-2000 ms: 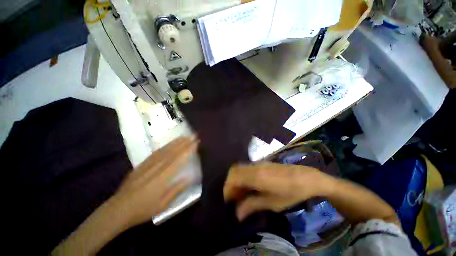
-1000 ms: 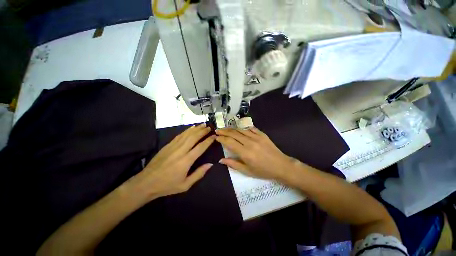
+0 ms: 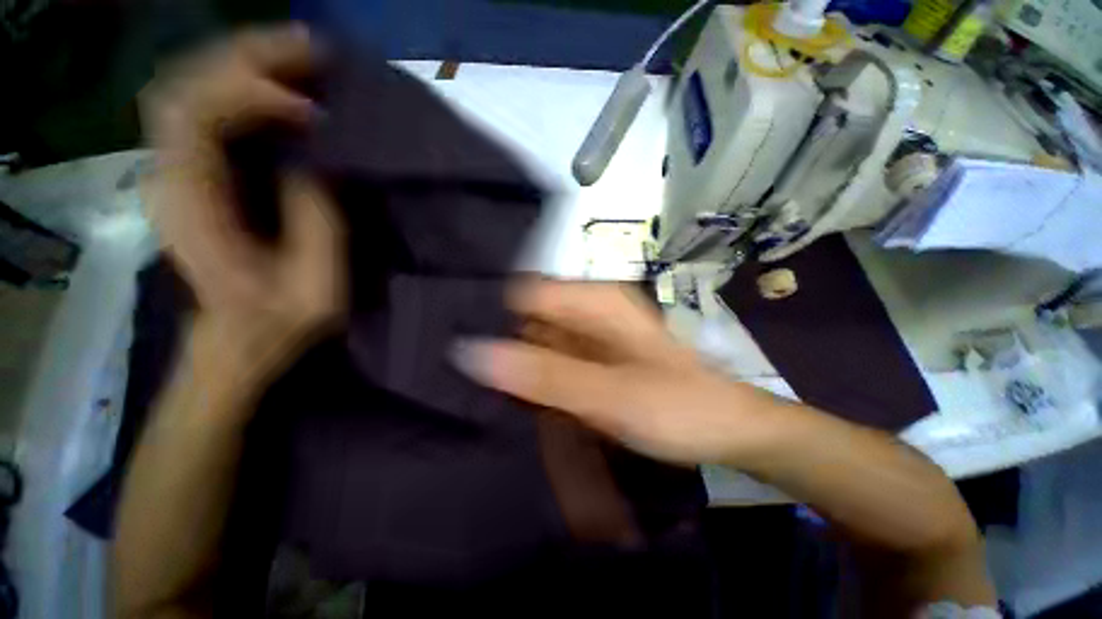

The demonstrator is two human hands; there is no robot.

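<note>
A large dark brown-black garment panel [image 3: 447, 339] is lifted and folded in front of me, left of the sewing machine [image 3: 737, 133]. My left hand [image 3: 248, 181], blurred, is raised at the upper left with curled fingers and grips the panel's upper part. My right hand [image 3: 616, 363], also blurred, lies on the panel at its right side, thumb and fingers around a fold. Its exact hold is partly hidden. The presser foot area [image 3: 683, 281] is just right of the panel, with no hand at it. A smaller dark tabbed panel [image 3: 834, 327] lies flat right of the needle.
Folded white papers [image 3: 991, 212] hang on the machine. A clear plastic bag with small rings [image 3: 1021, 387] lies at the table's right end. A grey-white lamp tube [image 3: 610, 127] stands behind the panel. White material [image 3: 79, 363] is at the far left.
My hands have left the needle area and moved left with the large panel, my left hand rising. The panel is now lifted and folded. The view has turned left, so the machine appears further right.
</note>
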